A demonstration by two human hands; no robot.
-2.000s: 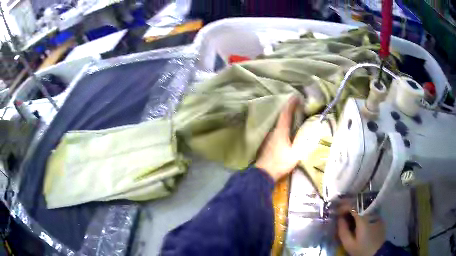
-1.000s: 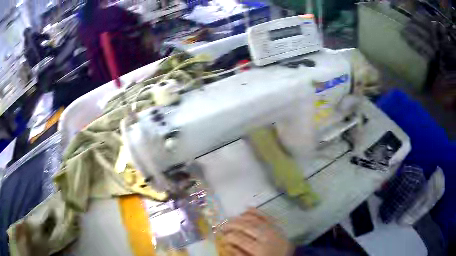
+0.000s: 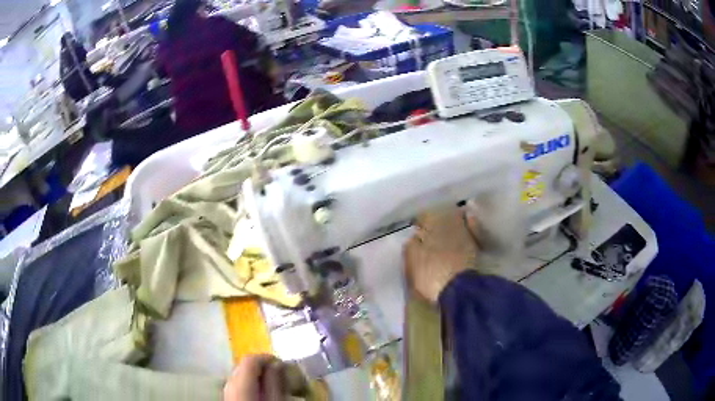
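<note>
My right hand [image 3: 443, 254] is under the white machine arm [image 3: 408, 168], closed on the upper end of olive band strips [image 3: 424, 348]; some fingertips are hard to see. The strips run down toward the bottom edge. My left hand [image 3: 257, 380] is cut off by the bottom edge, left of the needle area, with bent fingers at the end of a pale khaki panel [image 3: 86, 352] that stretches from the left. A crumpled khaki heap [image 3: 176, 243] lies behind and left of the machine head. The presser foot area is blurred.
An orange-yellow strip [image 3: 247, 329] lies on the table left of the needle. A white bin [image 3: 149, 176] stands behind the heap. The control panel [image 3: 482, 82] is above the arm. A dark surface [image 3: 59, 274] is at left. A person [image 3: 208, 63] is at the back.
My right hand has moved from the table front up under the arm; the bands now lie further left and straighter. My left hand has come from the far left with the pale panel. The view has steadied.
</note>
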